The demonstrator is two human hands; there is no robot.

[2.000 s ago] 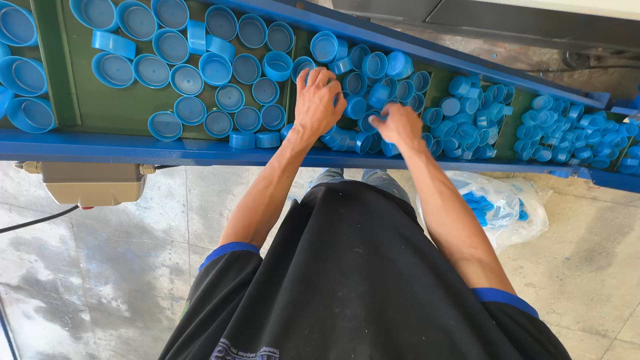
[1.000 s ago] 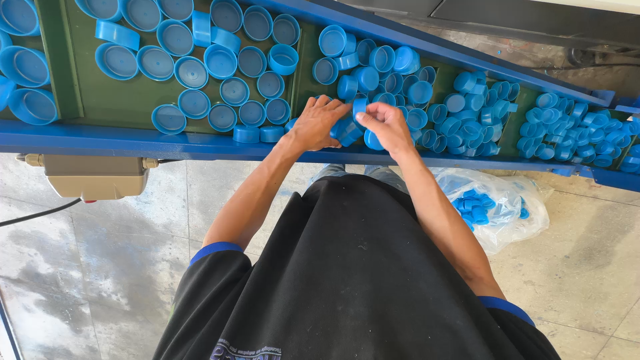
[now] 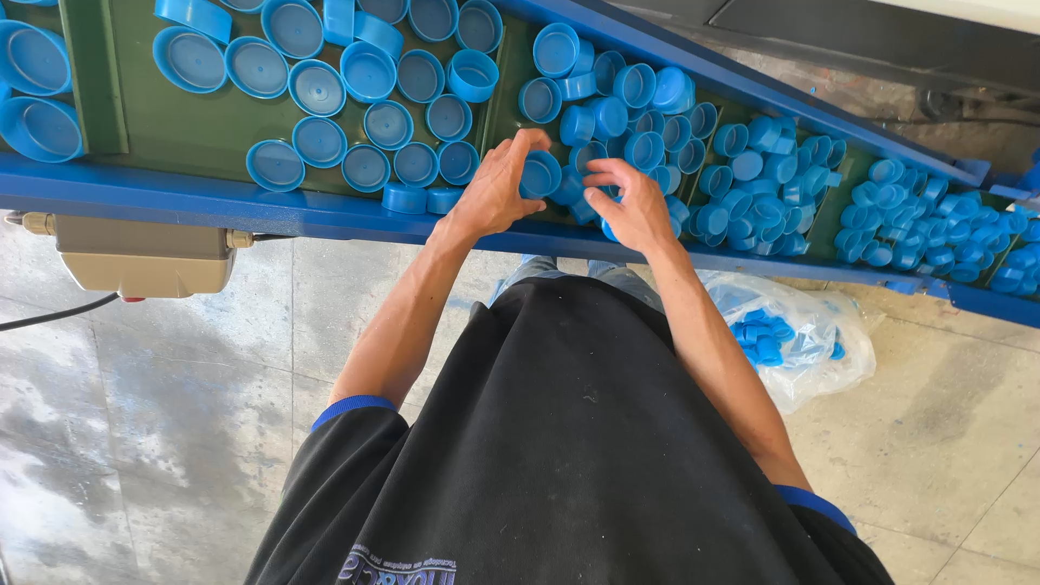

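Note:
Blue plastic caps (image 3: 368,71) lie on a green cleated conveyor belt (image 3: 187,134); many left of my hands show their hollow side, while those to the right are heaped. My left hand (image 3: 502,183) is over the belt near a cleat, its thumb and fingers spread around a cap (image 3: 539,174) that faces hollow side up; a firm grip on it is not evident. Just right of it, my right hand (image 3: 630,201) hovers at the heap's near edge with thumb and forefinger apart, nothing visible between them. What lies beneath its palm is hidden.
A blue metal rail (image 3: 325,213) runs along the belt's near side, another (image 3: 764,81) along the far side. Below the near rail, a beige box (image 3: 146,260) with a cable is at left. A clear plastic bag (image 3: 821,349) with blue caps rests on the floor at right.
A second ago my right hand pinched a raised cap beside my left hand; now its fingers are apart. My left hand has opened around an upturned cap.

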